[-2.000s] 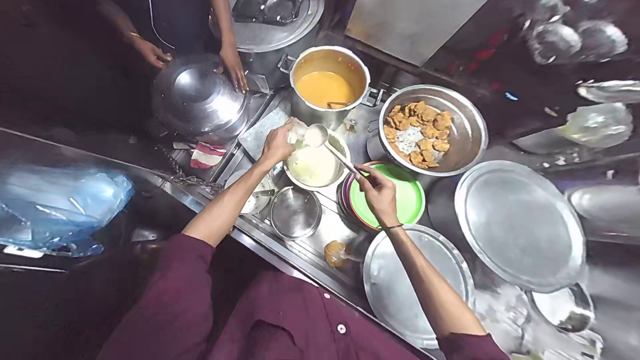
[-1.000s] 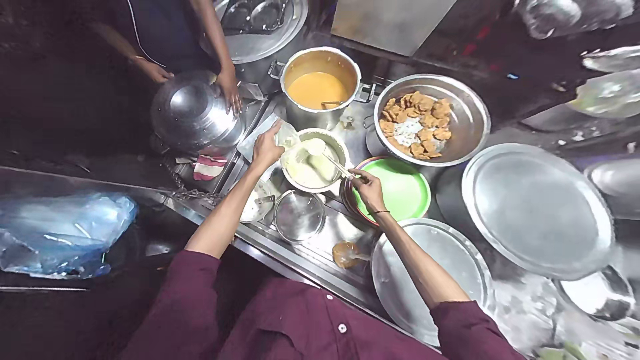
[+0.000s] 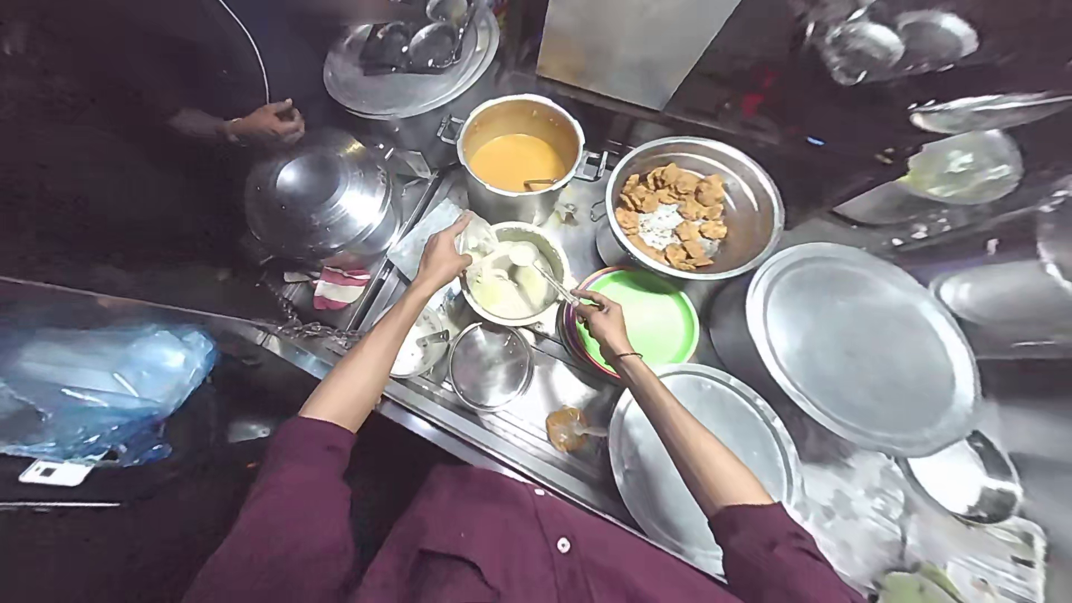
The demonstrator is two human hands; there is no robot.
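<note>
My left hand (image 3: 442, 255) grips the top of a clear plastic bag (image 3: 477, 238) at the left rim of a metal pot (image 3: 560, 251) of pale, creamy food. In my right hand (image 3: 601, 320) is the handle of a metal ladle (image 3: 525, 254), whose bowl is over the pale food and holds some of it. Under and beside my right hand lies a stack of plates with a bright green one (image 3: 657, 322) on top. Behind the pot stands a pressure cooker body (image 3: 512, 201) of orange liquid with a utensil in it. How much the bag holds cannot be told.
Fried pieces and something white lie in a steel bowl (image 3: 758, 239) at the right. Large metal lids (image 3: 863, 343) flank the counter. A tied bag of brown sauce (image 3: 567, 429) and an empty-looking steel container (image 3: 491, 366) sit nearer me. Another person's hand (image 3: 270, 123) is above a shiny domed vessel (image 3: 322, 197).
The ladle's bowl, at the bag's mouth two seconds ago, is now lower over the pot. The other person's hand has come off the domed vessel.
</note>
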